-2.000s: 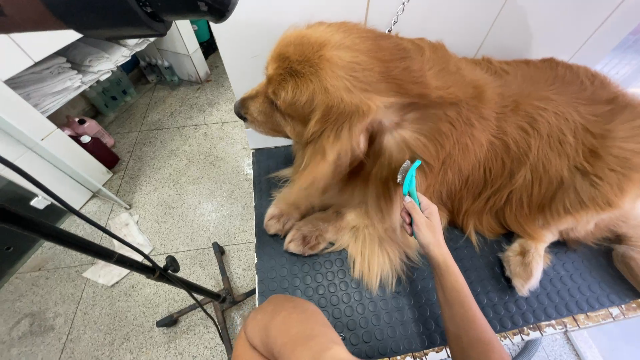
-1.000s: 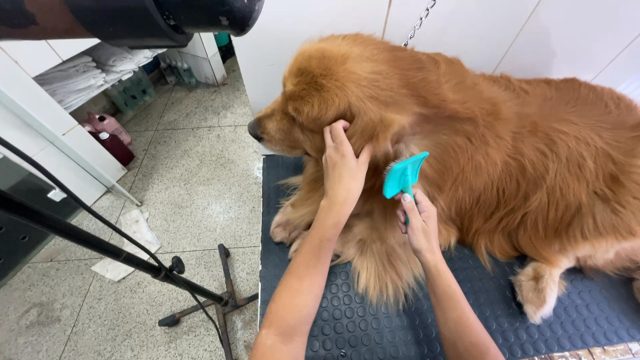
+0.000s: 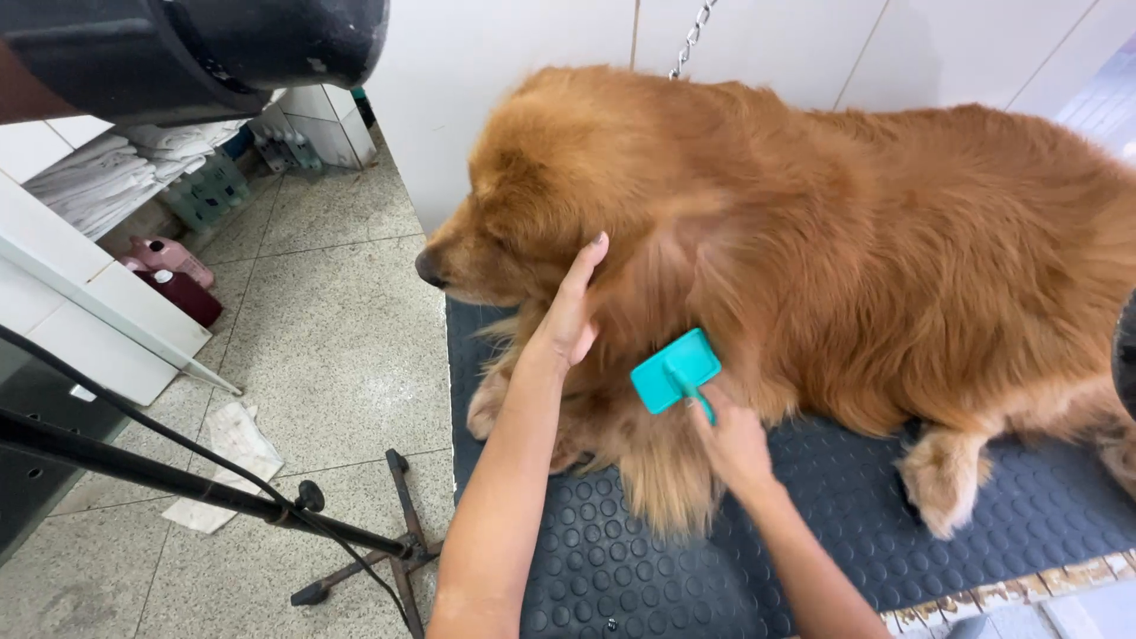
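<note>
A golden-brown long-haired dog [image 3: 852, 222] lies on a dark rubber-topped table [image 3: 621, 568], its head pointing left. My left hand [image 3: 572, 311] rests against the fur below the dog's ear and cheek, thumb side up, holding no tool. In my right hand [image 3: 732, 435] is the handle of a teal slicker brush [image 3: 670, 368]. The brush's flat back faces me and its bristle side lies against the chest fur, so the bristles are hidden. Long pale chest hair [image 3: 670, 488] hangs below the brush.
A black dryer nozzle [image 3: 275, 44] juts in at the upper left. Its apparent stand [image 3: 204, 488] and a cable cross the lower left. A metal chain [image 3: 692, 40] hangs behind the dog by the tiled wall [image 3: 515, 89]. Folded towels [image 3: 98, 177] and jugs [image 3: 182, 297] are at the left.
My left hand, not visible on the dog two seconds ago, came to its neck by one second ago and stays there. The brush has moved lower on the chest, its flat back turned towards me.
</note>
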